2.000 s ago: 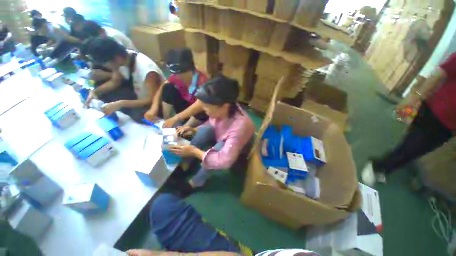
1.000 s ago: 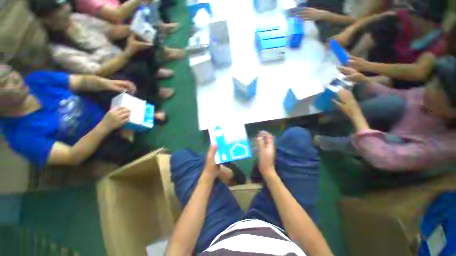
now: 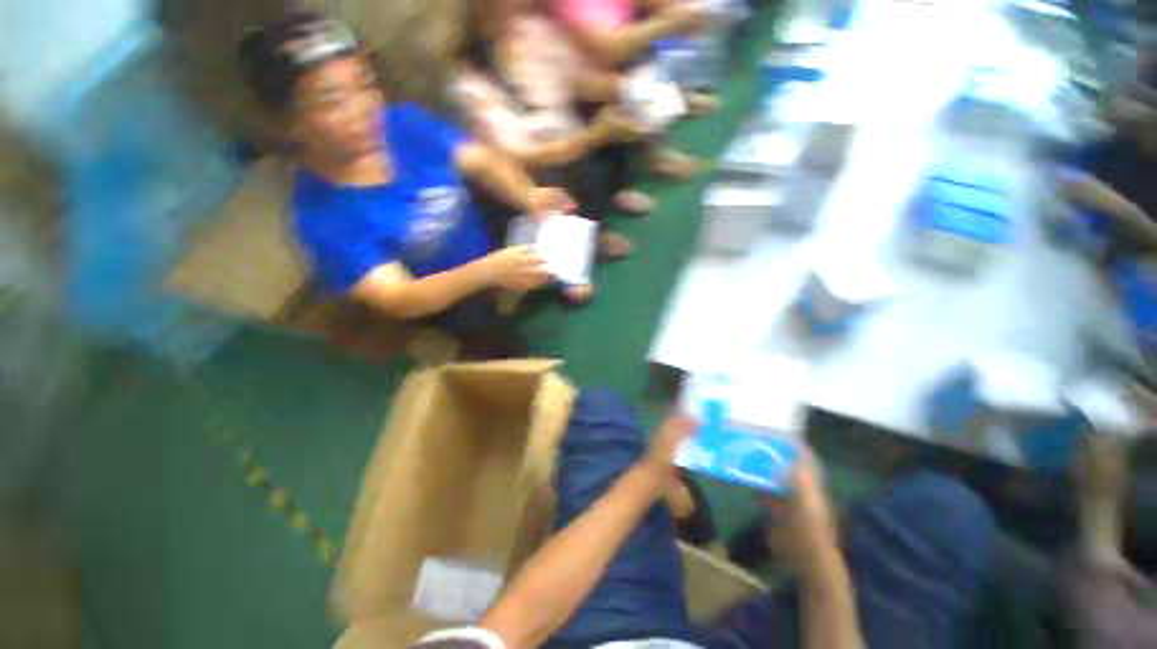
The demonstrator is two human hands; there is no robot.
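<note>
A blue and white retail box [image 3: 742, 437] is held over my knees, just off the near end of the white table. My left hand [image 3: 666, 450] grips its left side. My right hand [image 3: 806, 501] is at its right lower edge and seems to hold it too; the picture is blurred there. The open shipping carton [image 3: 444, 482] stands on the floor to the left of my leg, with a pale box [image 3: 457, 590] at its bottom.
The long white table [image 3: 711, 317] bears blue and white boxes, some in a row [image 3: 967, 216]. A person in a blue shirt [image 3: 406, 209] sits at the left holding a white box [image 3: 566, 247]. Others sit along both sides. Yellow-black tape [image 3: 273, 494] marks the green floor.
The view has swung left, bringing the carton's inside and the person in blue further into the picture. My right hand, apart from the box one second ago, is now at its right side.
</note>
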